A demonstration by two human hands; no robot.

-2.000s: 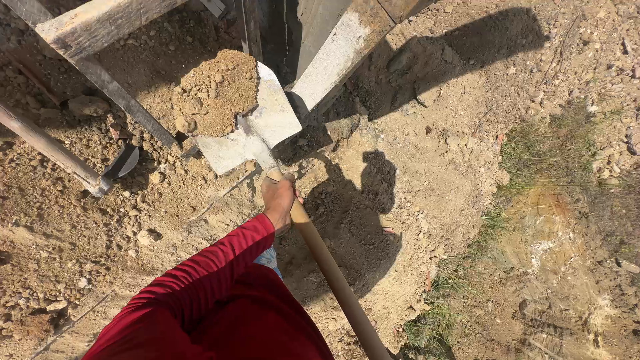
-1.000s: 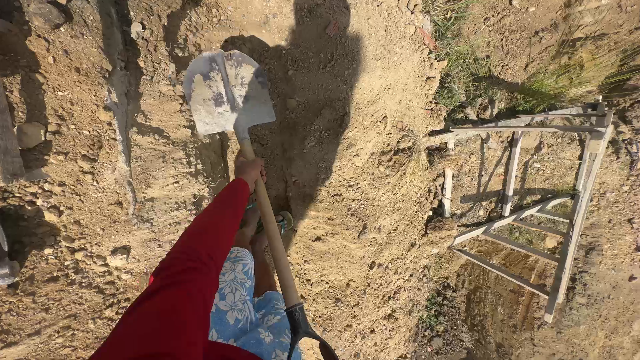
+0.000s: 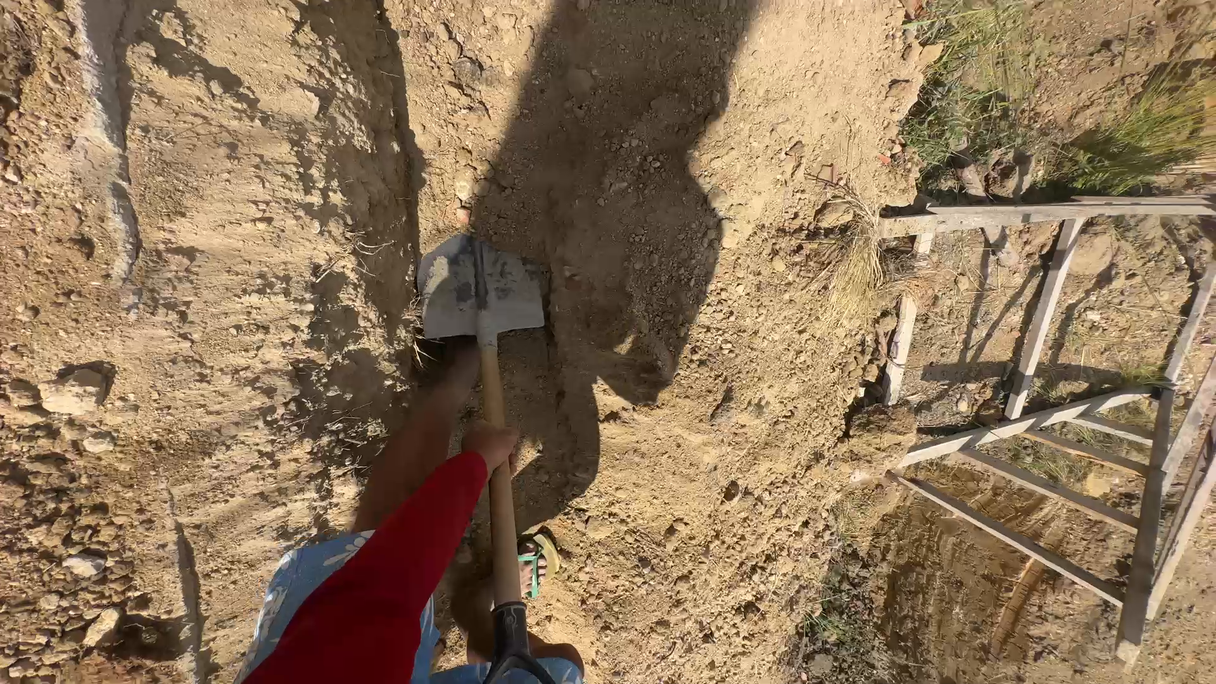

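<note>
My left hand [image 3: 491, 445], at the end of a red sleeve, grips the upper part of the wooden shaft of a shovel [image 3: 502, 513]. Its metal blade [image 3: 483, 290] lies against the soil at the side of a shallow trench, with no heap of earth on it. At the bottom edge, the black handle [image 3: 511, 632] of the shovel runs partly out of view. My right hand does not show.
A bare leg [image 3: 418, 446] reaches toward the blade, and a sandalled foot [image 3: 537, 562] stands right of the shaft. Wooden frames [image 3: 1040, 313] stand at right near grass [image 3: 1130, 133]. Stones [image 3: 76, 389] lie at left.
The earth heaped on the blade two seconds ago is gone. The view has swung away from the timber formwork. Since one second ago the blade has come down against the trench side.
</note>
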